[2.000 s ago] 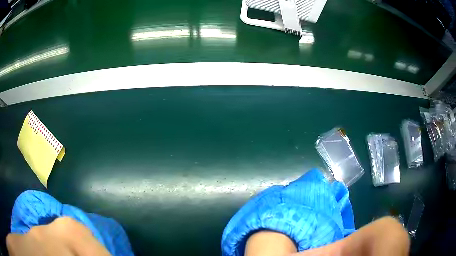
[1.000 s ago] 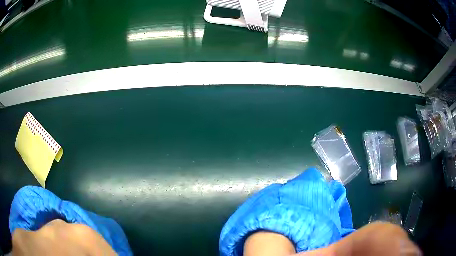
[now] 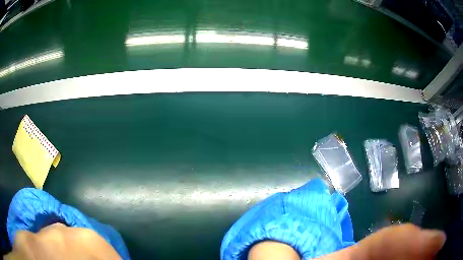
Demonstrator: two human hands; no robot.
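My left hand (image 3: 61, 244) is at the lower left, cut off by the bottom edge; its fingers are not visible. My right hand (image 3: 386, 246) is at the lower right, also cut off; one finger or thumb points right and the rest is out of the picture. Both wrists come out of blue sleeves. Clear bagged optical parts (image 3: 339, 165) lie just beyond the right sleeve. A second stack of packets (image 3: 382, 165) and a narrower one (image 3: 410, 148) lie to its right.
A yellow notepad (image 3: 33, 155) lies at the left of the dark green bench (image 3: 167, 132). A white rail (image 3: 213, 81) divides the bench from the green conveyor belt (image 3: 228, 56). More crinkled clear bags (image 3: 439, 133) lie at the far right.
The white slotted unit with its loop-shaped stand moved left along the belt and is now out of view. My right hand's visible finger reaches slightly farther right.
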